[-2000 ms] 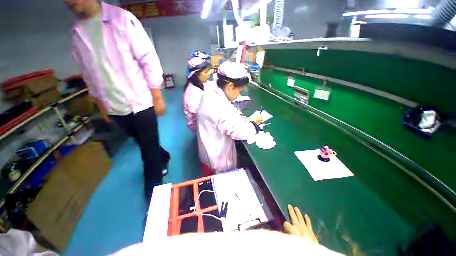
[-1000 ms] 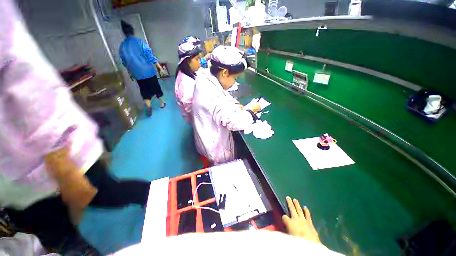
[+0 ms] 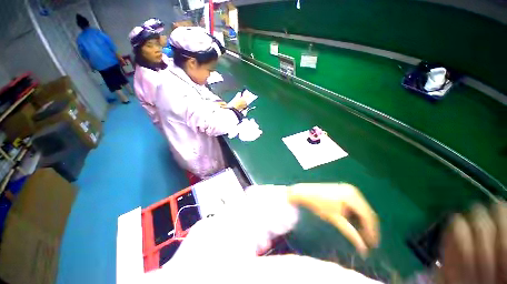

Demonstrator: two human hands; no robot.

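My left hand (image 3: 339, 213) is over the green bench mat, palm down, its fingers bent and apart, with nothing seen in it. My right hand (image 3: 475, 247) is blurred and cut off at the lower right edge; whether it holds anything cannot be told. A black flat object (image 3: 427, 243), perhaps a phone tray, shows partly on the bench just left of my right hand. A pink and black round item (image 3: 316, 135) sits on a white paper sheet (image 3: 317, 155) further up the bench.
A red tray (image 3: 148, 236) with dark phones, a cable and a white record sheet (image 3: 219, 191) lies low at left. A worker in pink (image 3: 186, 119) with a white crumpled heap (image 3: 248, 130) is ahead. A blue bin (image 3: 414, 86) is on the rear rail.
My left hand has lifted from the bench edge and reached right. My right hand has come into view. The view has swung right; the near passer-by in pink is gone from view.
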